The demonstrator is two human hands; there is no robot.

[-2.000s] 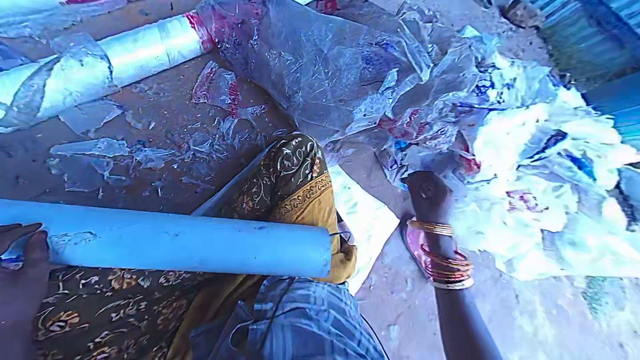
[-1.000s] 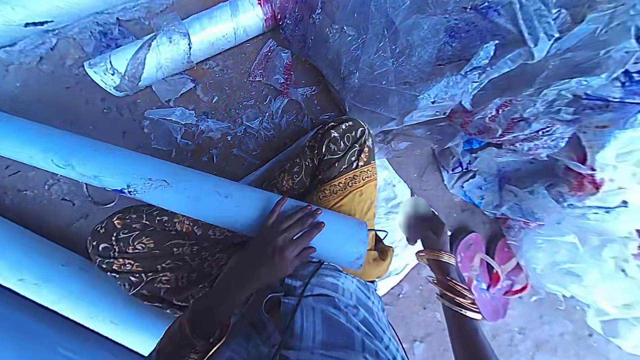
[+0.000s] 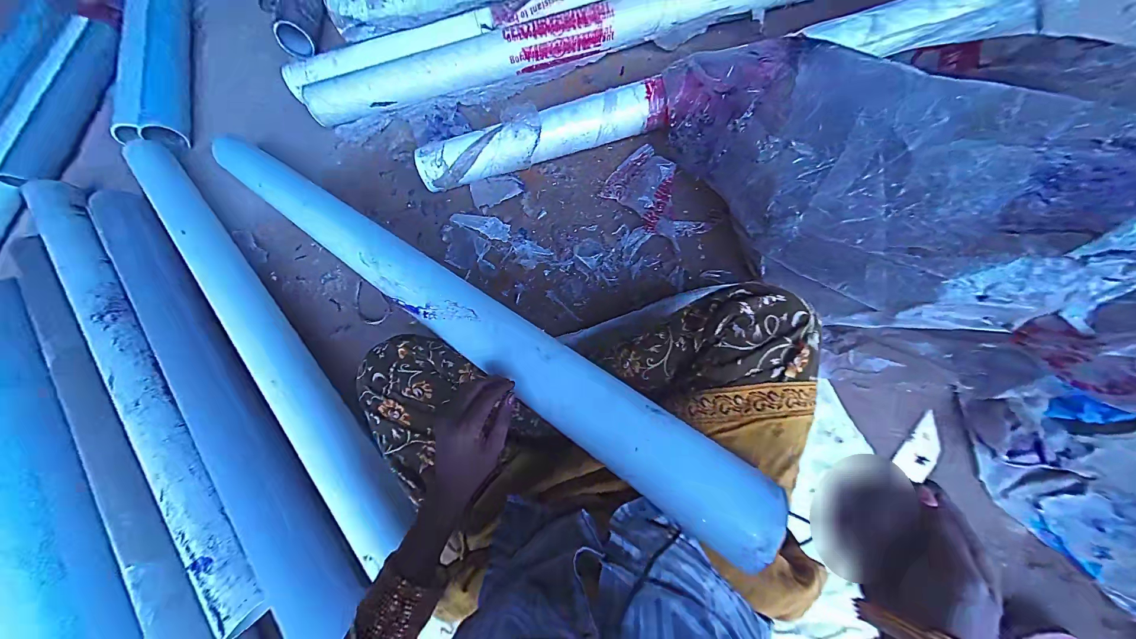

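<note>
A long pale blue-white plastic pipe point(image 3: 550, 377) lies slantwise across my lap, its near end at the lower right. My left hand point(image 3: 475, 430) is at the pipe's lower left side, gripping it around the middle, with some fingers hidden by it. Bangles circle the wrist of my right hand point(image 3: 941, 541), which is lowered to the right of the pipe's near end, apart from it. A blur covers part of that hand, so its hold is unclear. A pointed white scrap point(image 3: 919, 451) shows just above it. My patterned cloth point(image 3: 754, 355) lies under the pipe.
Several pipes point(image 3: 257, 346) lie side by side at the left. Wrapped pipes with red print point(image 3: 470, 67) and a shorter pipe point(image 3: 541, 135) lie at the top. Torn film bits point(image 3: 532, 248) litter the ground. A large clear plastic sheet point(image 3: 887, 177) and crumpled wrapping point(image 3: 1047, 461) spread at the right.
The view has swung left, showing more pipes. My left hand has gone from the top of the pipe near its end to its side, farther along. The pipe lies more slanted.
</note>
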